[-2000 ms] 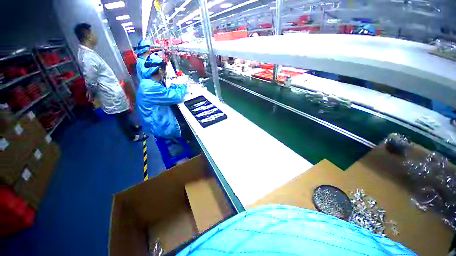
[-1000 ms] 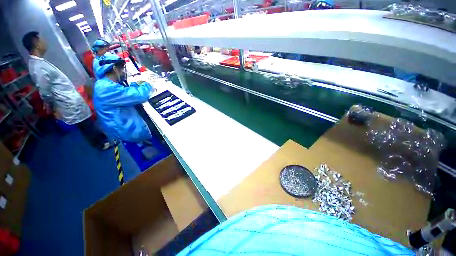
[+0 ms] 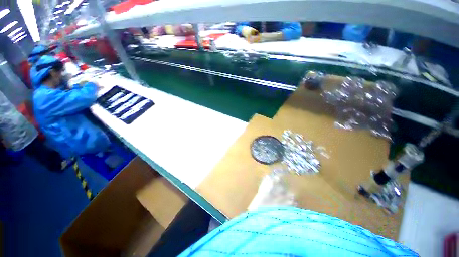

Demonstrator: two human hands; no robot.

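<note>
A white, blurred gloved hand, apparently my left hand [image 3: 273, 191], shows above my blue garment at the near edge of the cardboard mat [image 3: 332, 188]. Its fingers and anything in it cannot be made out. My right hand is not in view. The round black screw dish [image 3: 266, 149] lies just beyond the hand. A loose pile of silver-white fittings [image 3: 301, 154] touches its right side. The electric screwdriver [image 3: 400, 164] hangs at the right, tilted in view, above a second pile of fittings [image 3: 387, 196]. Clear plastic pieces [image 3: 362, 103] cluster at the mat's far end.
A dark round bundle [image 3: 313, 80] sits at the mat's far left corner. A black tray with white parts [image 3: 126, 104] lies on the white bench [image 3: 186, 135], beside a worker in blue. An open cardboard box [image 3: 100, 221] stands lower left. A white shelf [image 3: 282, 12] crosses above the green conveyor.
The view has swung right and down, so bench and mat shift left and up in the picture. The white gloved hand has appeared, and the screwdriver now shows much more fully.
</note>
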